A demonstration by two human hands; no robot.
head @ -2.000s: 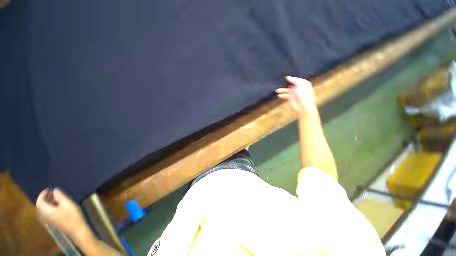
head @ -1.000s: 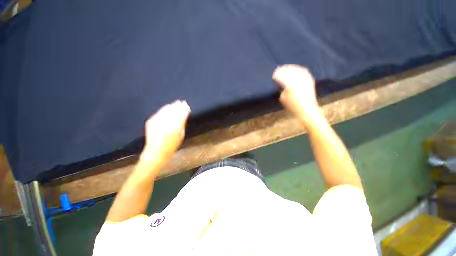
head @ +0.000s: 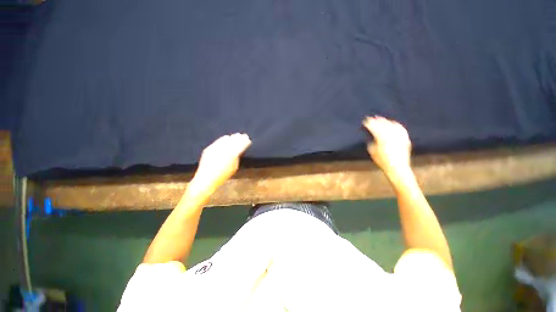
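A large dark navy fabric ply (head: 262, 73) fills the upper view, with soft wrinkles at the right. Its near edge runs above the brown wooden table edge (head: 305, 186). My left hand (head: 224, 159) is bare and closed at the fabric's near edge, left of centre, pinching the cloth edge. My right hand (head: 388, 143) is bare and closed on the same edge, right of centre. The fabric edge between the hands looks slightly raised. The fingertips are blurred.
A metal rail (head: 24, 231) stands at the far left beside blue pieces (head: 48, 206) at the table's end. The green floor (head: 353, 244) lies below the table edge. A brown box with pale plastic (head: 536, 268) is at the lower right.
My left hand has left the rail end and come to the fabric edge. My right hand has closed on the edge. The view has turned, so the table edge now runs nearly level.
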